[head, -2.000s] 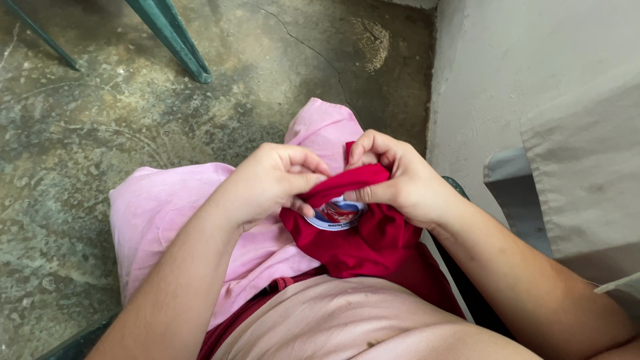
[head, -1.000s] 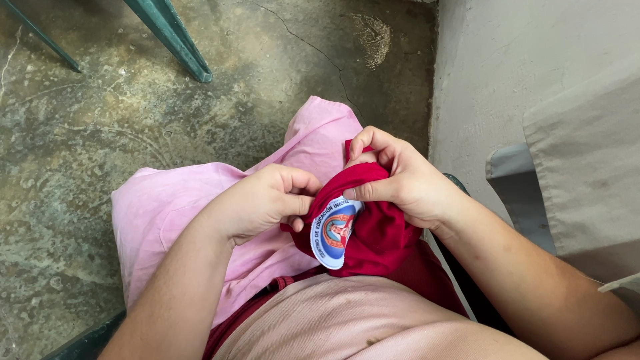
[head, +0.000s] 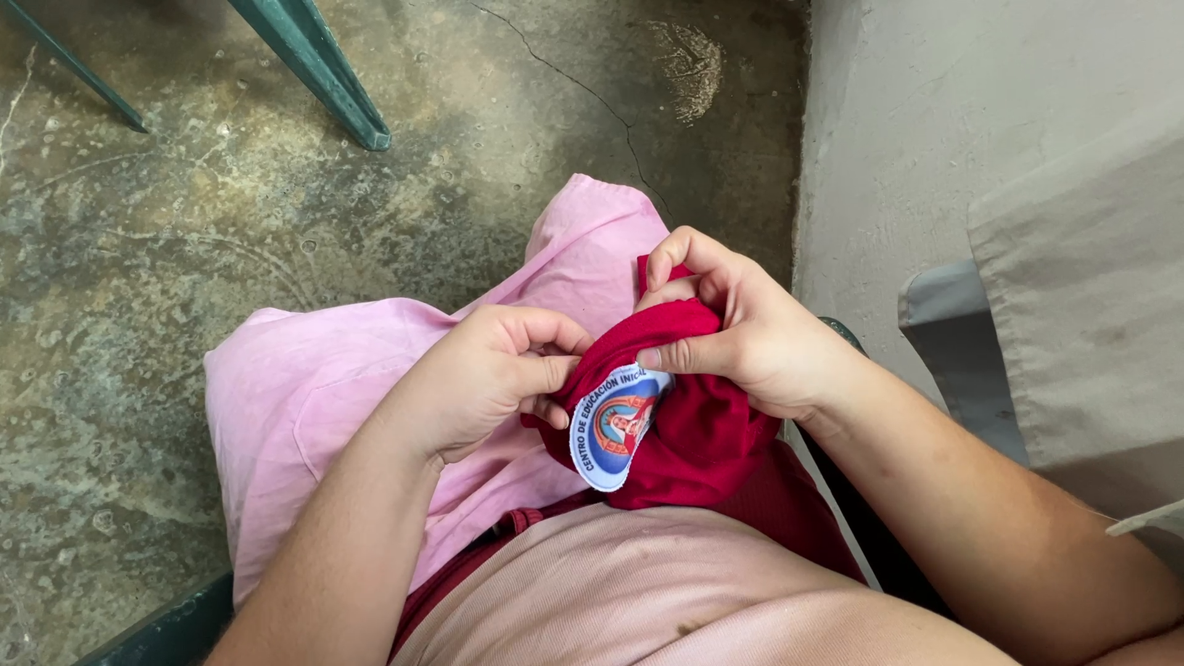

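A bunched red cloth garment (head: 712, 444) lies over my lap, held up between both hands. On it is an oval embroidered or printed patch (head: 612, 427), white-edged with a blue middle, a figure and lettering. My left hand (head: 504, 375) pinches the garment's edge just left of the patch. My right hand (head: 731, 324) grips the folded cloth above, its thumb on the patch's upper edge and its fingers partly hidden behind the fold. Pink cloth (head: 342, 388) covers my legs beneath both hands.
Green plastic chair legs (head: 319, 79) stand on the cracked concrete floor (head: 416, 185) at the upper left. A pale wall (head: 888, 166) rises on the right, with beige hanging fabric (head: 1091, 305) in front of it. Parts of a green chair (head: 166, 629) show beside me.
The patch, partly covered by a red fold two seconds ago, now shows more fully and stands more upright. My left hand has shifted slightly; both hands stay on the cloth.
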